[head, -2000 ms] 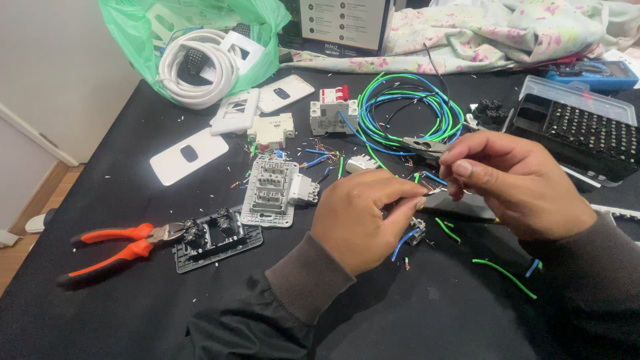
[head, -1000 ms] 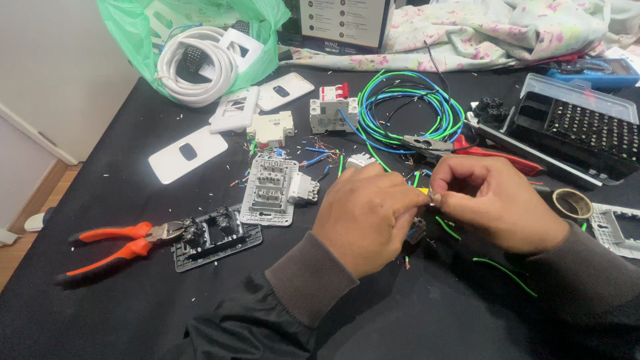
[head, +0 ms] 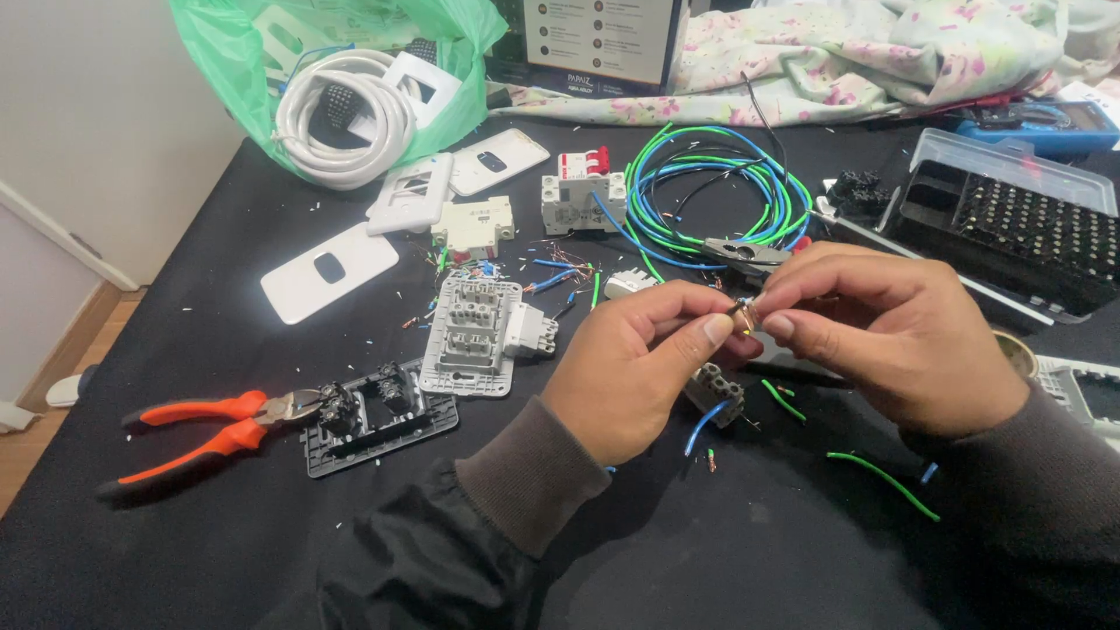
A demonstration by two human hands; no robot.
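My left hand [head: 643,367] pinches a short dark wire between thumb and forefinger. Bare copper strands [head: 746,313] spread from its end, with a small yellow spot just below. The fingertips of my right hand [head: 862,337] close on those strands from the right. Below my left fingertips lies a grey terminal module [head: 716,394] with a blue wire [head: 703,429] sticking out. Pliers with grey metal jaws [head: 744,254] rest behind my right hand, which hides most of them. Green wire offcuts [head: 882,481] are on the black cloth in front of my hands.
Orange-handled pliers [head: 201,429] touch a black switch frame [head: 381,424] at left. A white socket frame [head: 472,337], circuit breaker [head: 582,192] and coiled green and blue wires [head: 717,197] lie farther back. An organizer case [head: 1006,219] stands right; a green bag [head: 210,52] holds white cable.
The pliers my right hand held two seconds ago now lie on the table behind it. That hand has come over to the wire end at my left fingertips.
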